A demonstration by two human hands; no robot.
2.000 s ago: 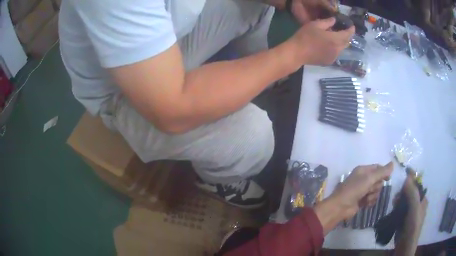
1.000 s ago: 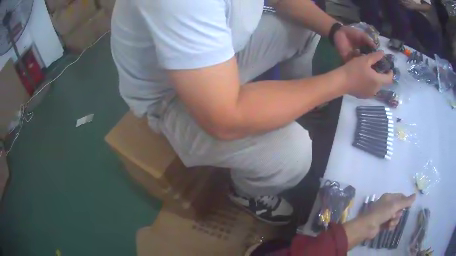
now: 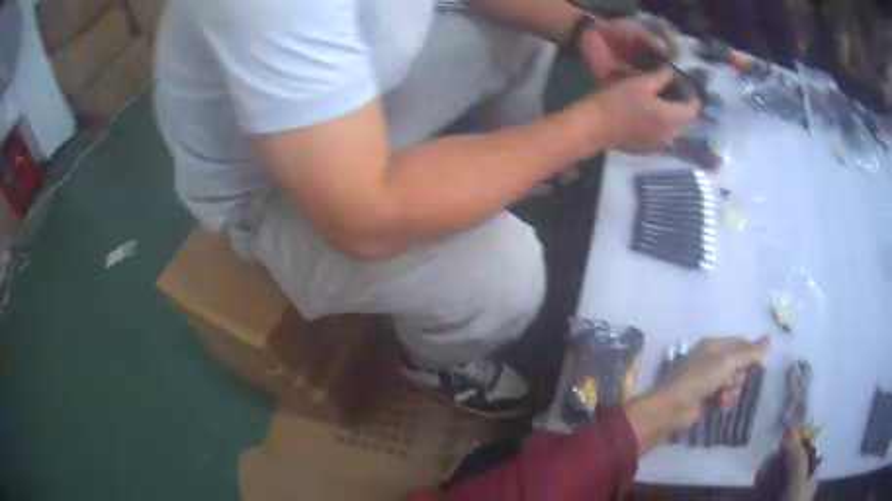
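My left hand point(image 3: 709, 377) is over a row of black rods point(image 3: 729, 421) near the table's front edge. Its fingers are curled, with thumb and forefinger close together; blur hides whether it holds anything. A dark cable bundle point(image 3: 797, 389) with yellow ends lies to its right. My right hand point(image 3: 798, 475), blurred and cut off by the bottom edge, is at the yellow ends; its grip is unclear. A clear bag of black cables with yellow plugs point(image 3: 599, 372) lies left of my left hand. A small clear bag with pale yellow bits point(image 3: 782, 311) lies beyond my hands.
A fan-shaped row of black rods with white tips point(image 3: 673, 217) lies farther back. More dark rods point(image 3: 877, 423) lie at the right. A seated person in light blue point(image 3: 293, 73) holds a dark item over the far left table edge. Bagged parts point(image 3: 831, 108) lie at the back.
The view swung right, then back left. My right hand held a dark bundle, was out of view one second ago, and now shows at the bottom. My left hand stays over the rods.
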